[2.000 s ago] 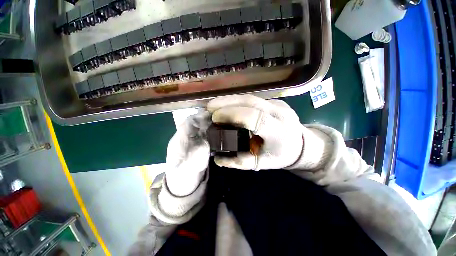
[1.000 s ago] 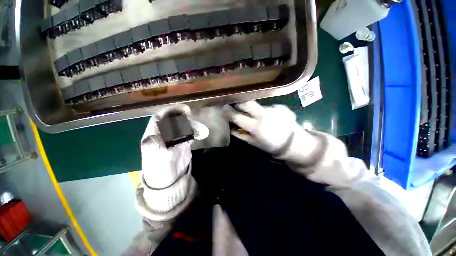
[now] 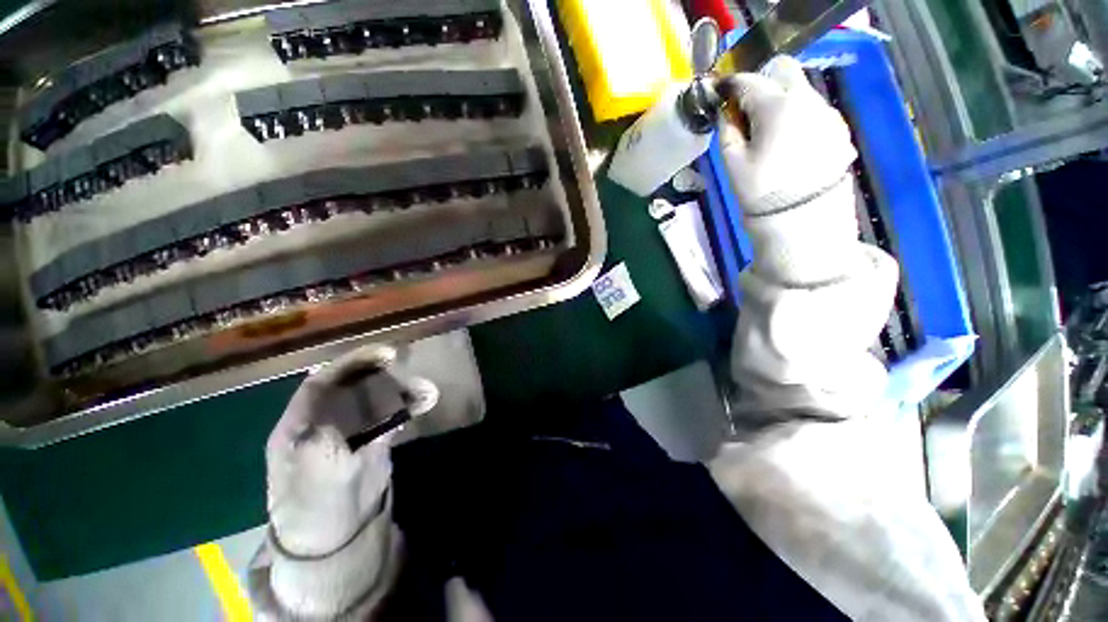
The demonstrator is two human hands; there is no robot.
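Observation:
My left hand (image 3: 334, 456), in a white knit glove, holds a dark grey block (image 3: 373, 403) just below the tray's front rim. A thin pale wipe (image 3: 447, 379) lies beside the block under my left fingertips. My right hand (image 3: 784, 140), gloved, is at the dark metallic top (image 3: 700, 105) of a white bottle (image 3: 656, 148). A small orange-brown spot of a slim tool (image 3: 734, 114) shows in the right fingers; the rest is hidden. Whether the fingers touch the bottle top is unclear.
The steel tray (image 3: 581, 231) holds rows of dark blocks at upper left. A yellow container (image 3: 626, 55) stands beyond the bottle. A blue bin (image 3: 905, 182) lies partly behind my right arm. A printed label (image 3: 617, 290) and a white packet (image 3: 693, 253) lie on the green mat.
My right hand has moved from near my left hand up and right to the bottle top. My left hand still holds the block beside the wipe. The view has shifted right.

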